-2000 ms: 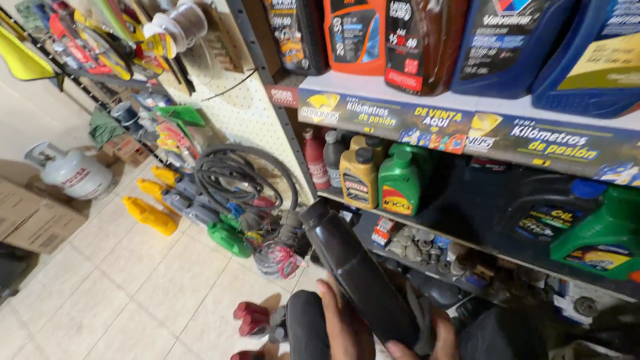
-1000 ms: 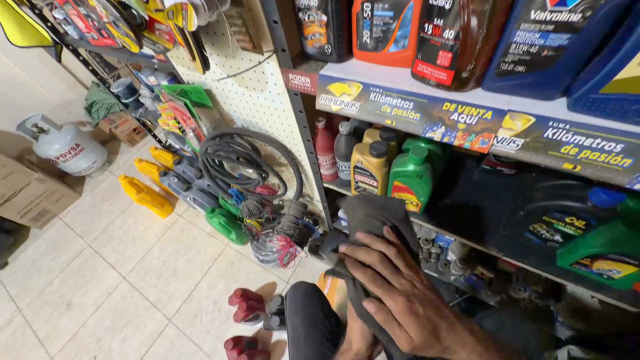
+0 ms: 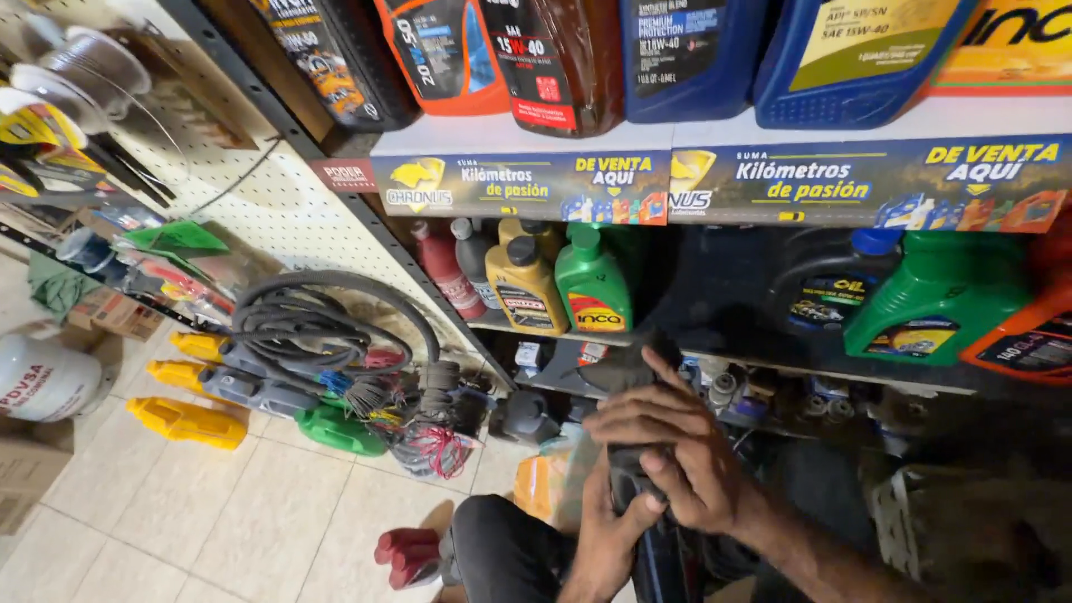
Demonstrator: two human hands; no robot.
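Note:
Just below the lower shelf, my left hand (image 3: 607, 528) grips a black plastic bottle (image 3: 657, 557) from its left side, thumb across its front. My right hand (image 3: 678, 461) presses a dark cloth (image 3: 641, 465) around the bottle's upper part, its fingers bent over the cloth. The bottle leans, and the hands and the cloth hide much of it. Behind the hands, a green oil bottle (image 3: 593, 280) and a gold oil bottle (image 3: 526, 289) stand on the lower shelf.
Large oil bottles line the upper shelf (image 3: 712, 138). At the right stands another green bottle (image 3: 938, 301). A coiled black hose (image 3: 335, 327) hangs by the pegboard. Yellow bottles (image 3: 188, 421) and red bottles (image 3: 410, 553) are on the tiled floor. A white gas cylinder (image 3: 46, 377) stands at the left.
Two seconds ago the black bottle lay exposed between my hands; one second ago the cloth covered it. My right hand is now bunched around the cloth, and more of my left hand shows.

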